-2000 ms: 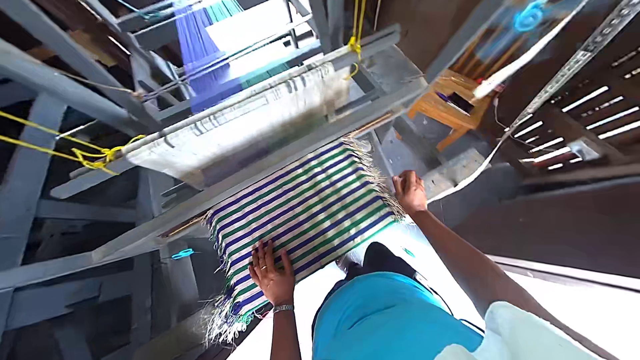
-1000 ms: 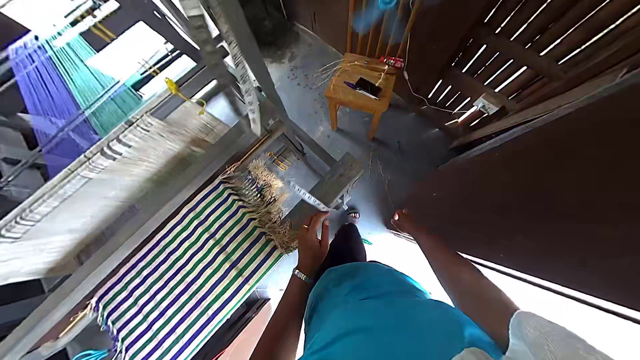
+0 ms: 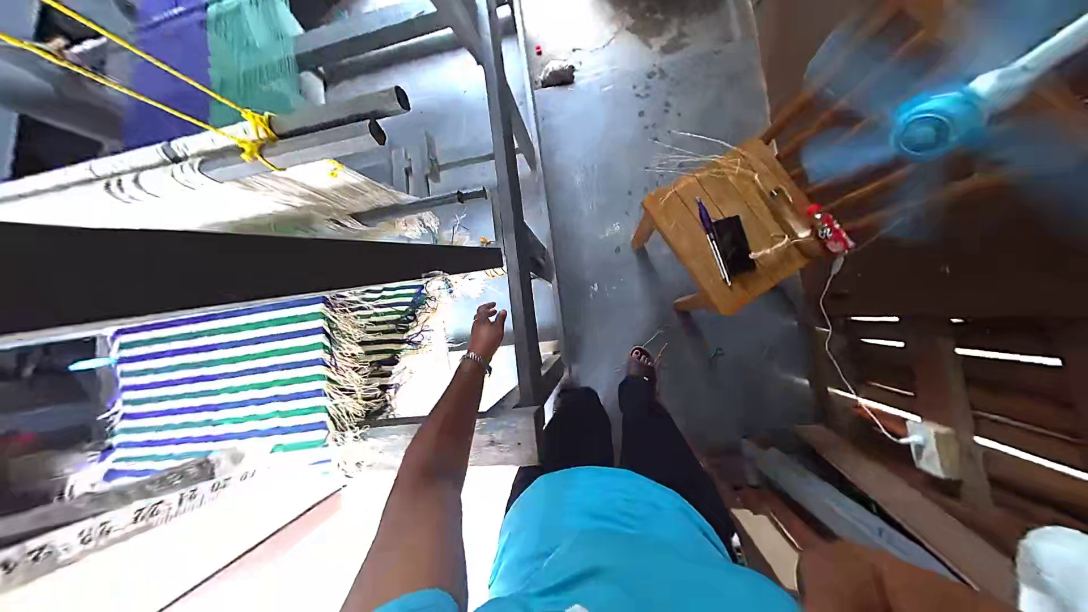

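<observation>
My left hand [image 3: 488,331], with a metal watch or bracelet at its wrist, is held with fingers somewhat apart beside the grey upright of the loom frame [image 3: 517,255]. Nothing shows in it. To its left lies the striped woven cloth [image 3: 221,374] in blue, green and white, its fringe [image 3: 348,365] of loose thread ends facing the hand. White warp threads [image 3: 280,200] stretch above a dark beam [image 3: 255,259]. My right arm shows only in part at the lower right; its hand is out of sight.
A wooden chair [image 3: 710,200] at the right holds a dark phone-like object [image 3: 733,244], a purple pen [image 3: 705,218] and a red-labelled bottle [image 3: 830,229]. A blurred blue fan [image 3: 926,126] is at upper right. A white cable [image 3: 829,340] runs to a socket box [image 3: 935,448]. A measuring tape [image 3: 144,514] crosses the lower left.
The view has turned strongly. My left hand, on the striped cloth two seconds ago, is now off it beside the loom's upright. My right hand has left the view.
</observation>
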